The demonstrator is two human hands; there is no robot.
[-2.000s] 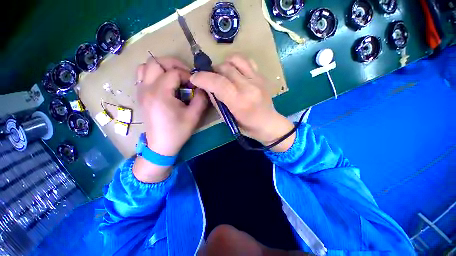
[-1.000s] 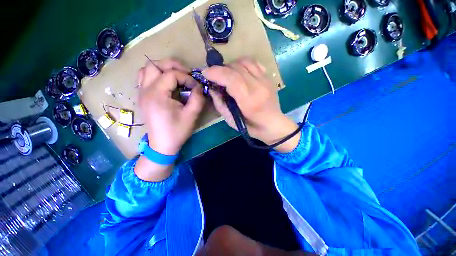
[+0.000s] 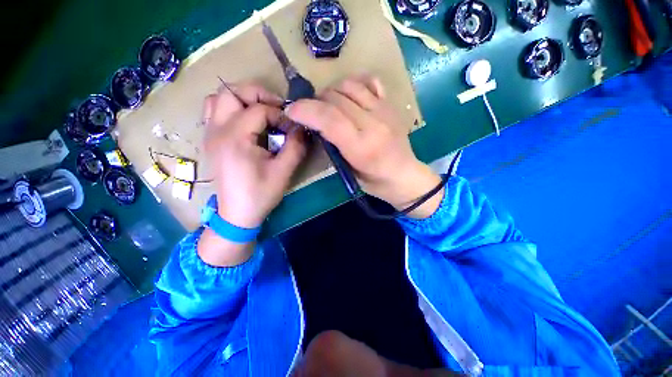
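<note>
My right hand (image 3: pixel 354 132) holds the soldering iron (image 3: pixel 298 87); its metal barrel points up and away over the tan work board (image 3: pixel 221 62), and its cord runs over my wrist. My left hand (image 3: pixel 247 143) has its fingers curled around a small white-silver battery (image 3: pixel 276 141), partly hidden in the palm. A thin stiff strand (image 3: pixel 230 89) sticks up from the left fingers. The fingertips of both hands meet; what they pinch there is mostly hidden. A round black unit (image 3: pixel 325 28) lies at the board's far edge.
Loose batteries (image 3: pixel 184 170) lie on the board's left. Round units (image 3: pixel 97 115) stand on the green bench left and far right. A solder spool (image 3: pixel 31 202) and clear tray (image 3: pixel 51 258) are at left. A white disc (image 3: pixel 478 72) is taped at right, near orange-red handles (image 3: pixel 639 28).
Between the earlier frames the iron's barrel tilted more upright; now it leans left again. A dark part seen between the fingertips one second ago is now mostly covered. The view shifted slightly.
</note>
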